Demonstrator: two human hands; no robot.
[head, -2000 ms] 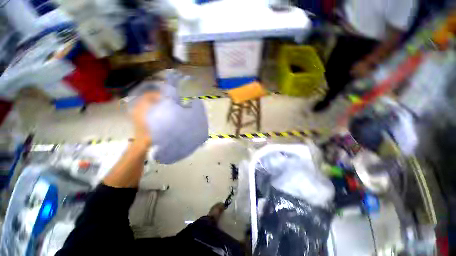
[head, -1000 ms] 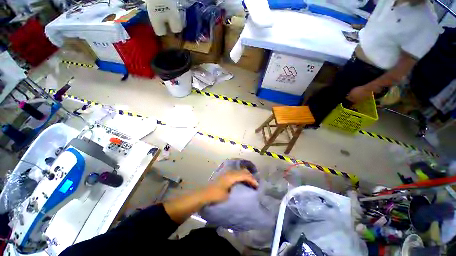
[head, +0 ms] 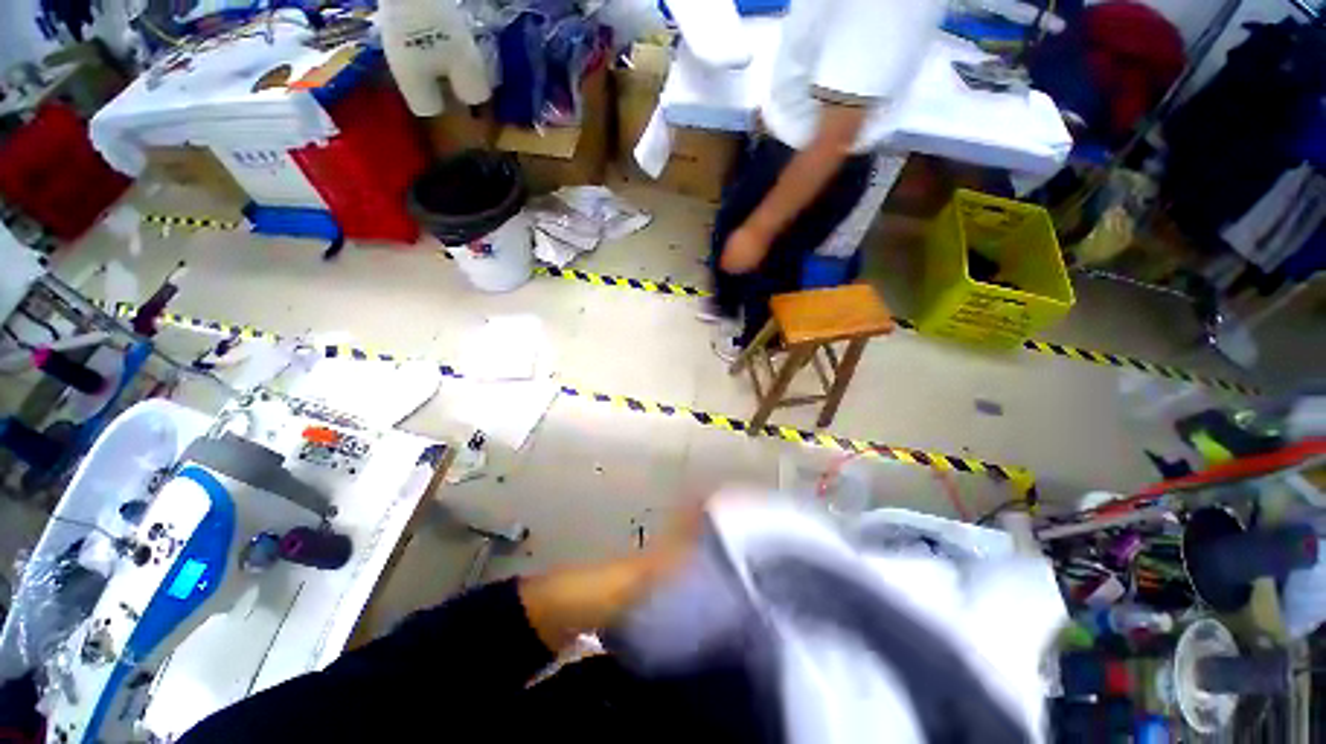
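Note:
My left hand (head: 633, 579) reaches in from the lower left in a black sleeve, blurred and partly covered. It holds a grey cloth bundle (head: 681, 618) at the bottom centre. A large white piece with a dark grey band (head: 887, 618), badly blurred, lies across the lower right against the bundle; whether my left hand also grips it I cannot tell. The white tub (head: 931, 529) is mostly hidden behind this piece; only its far part shows. My right hand is not in view.
A sewing machine (head: 182, 581) stands at lower left. A wooden stool (head: 829, 314), yellow crate (head: 1003, 276) and black-lined bin (head: 473, 218) are ahead. A person (head: 814, 146) is beside the stool. Thread cones (head: 1222, 676) crowd the right.
The white and dark grey piece has come into view over the tub. The grey bundle is still in my left hand. The person has moved left, away from the yellow crate, to behind the stool.

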